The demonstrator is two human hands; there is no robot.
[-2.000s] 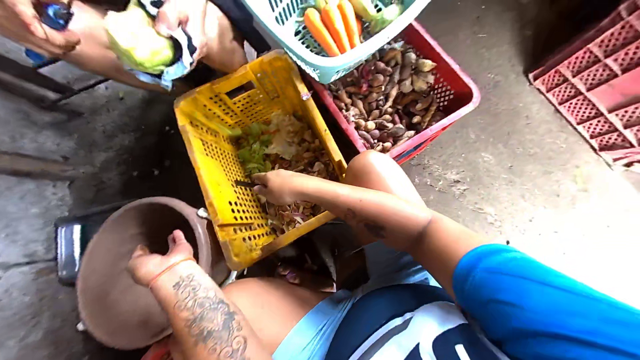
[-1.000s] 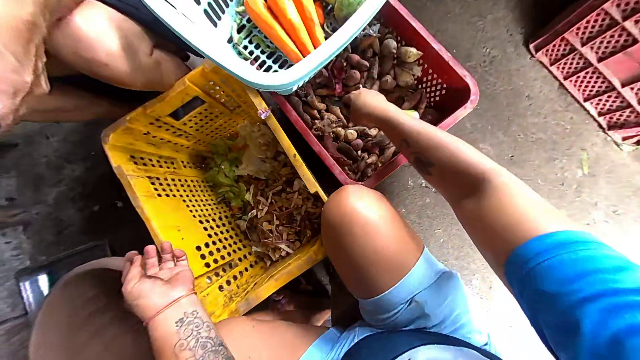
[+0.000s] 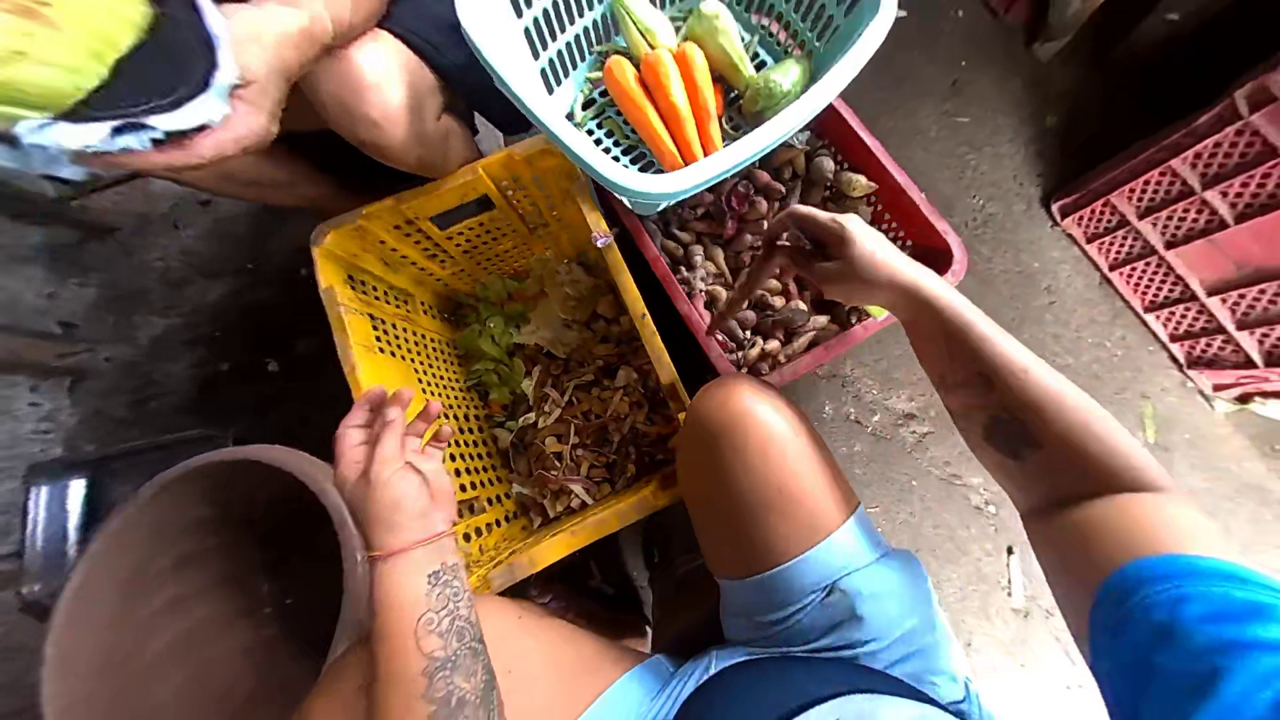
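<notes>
My left hand [image 3: 395, 470] is palm up and empty, its fingers slightly curled, between a brown tub [image 3: 270, 460] and the yellow plastic crate [image 3: 580, 535]. Peelings [image 3: 590, 430] and green leaf scraps [image 3: 490, 335] lie in that crate. Over the red crate [image 3: 925, 215] my right hand [image 3: 840, 255] reaches down with bent fingers, among small brown and purplish root vegetables [image 3: 780, 320]. Whether something is in its grip is not clear. A light blue basket [image 3: 680, 185] rests partly over the red crate, with carrots [image 3: 665, 100] and green vegetables [image 3: 720, 45] in it.
At the upper left another person's hand [image 3: 250, 90] holds a pale green vegetable [image 3: 70, 50] with a cloth, beside that person's bent knee. A second red crate [image 3: 1190, 230] stands on the concrete floor at the right. A black container [image 3: 60, 520] is behind the tub.
My right hand has moved from over the yellow crate, where it held a dark tool, to the red crate. My left hand has moved from over the tub to the yellow crate's side.
</notes>
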